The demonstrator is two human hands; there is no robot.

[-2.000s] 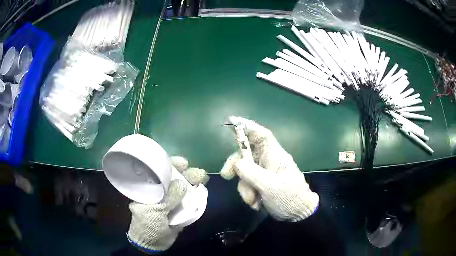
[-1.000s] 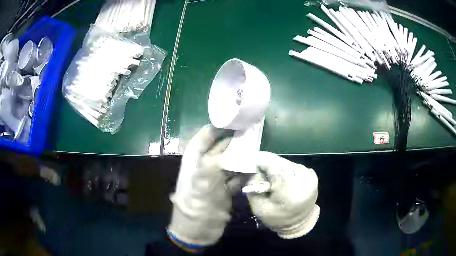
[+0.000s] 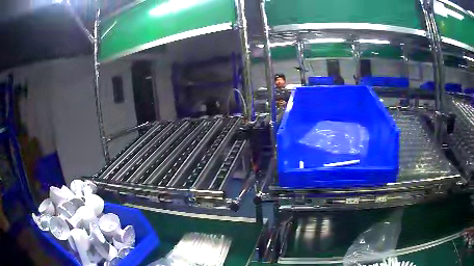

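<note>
No hand is in view; both are out of the picture below. At the lower left, a blue bin (image 3: 147, 240) is heaped with glossy white housings (image 3: 80, 218). At the bottom edge, a bundle of white sticks (image 3: 200, 248) lies on the green bench (image 3: 228, 228), cut off by the picture's edge. Farther right, the tips of more white sticks (image 3: 382, 262) just show, beside a clear plastic bag (image 3: 375, 239).
A large blue bin (image 3: 338, 176) stands on the rack behind the bench, with clear plastic and a few white sticks inside. A roller conveyor (image 3: 171, 153) lies left of it. Metal posts (image 3: 249, 62) rise behind. A person (image 3: 281, 88) is in the distance.
The view has swung up from the bench to the racks behind it. Both hands and the held housing have left the picture. The bin of housings shows more fully.
</note>
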